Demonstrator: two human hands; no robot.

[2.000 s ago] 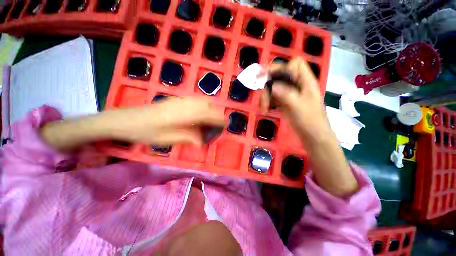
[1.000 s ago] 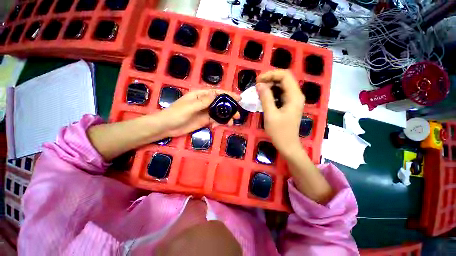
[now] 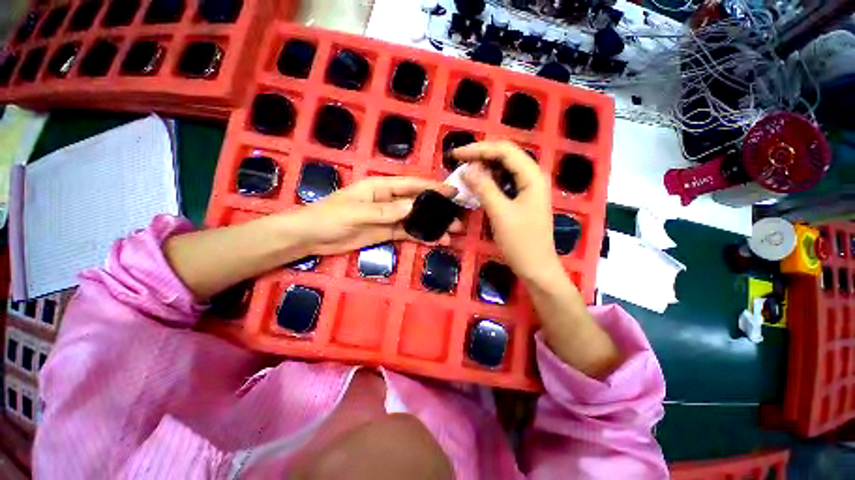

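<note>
My left hand [image 3: 370,214] holds a black rounded-square unit [image 3: 431,216] by its edges above the middle of the tray, its dark face up. My right hand [image 3: 514,208] pinches a small white wiping cloth [image 3: 462,186] at the unit's upper right edge. Whether the cloth touches the unit's face cannot be told. Below lies the red compartment tray [image 3: 389,361], with black units in most visible pockets and two bare pockets at the front edge. The hands and forearms hide some pockets.
A stack of red trays [image 3: 178,89] stands upper left, a notebook [image 3: 94,206] left. Right are white paper [image 3: 642,267], a dark red fan [image 3: 783,155], a white-topped roll [image 3: 772,239] and another red tray [image 3: 816,375]. Cables [image 3: 741,84] and black units [image 3: 525,42] lie beyond.
Since one second ago, the unit in my left hand has turned from showing a shiny round centre to a plain dark face. My right hand and the cloth have moved slightly left, closer to it.
</note>
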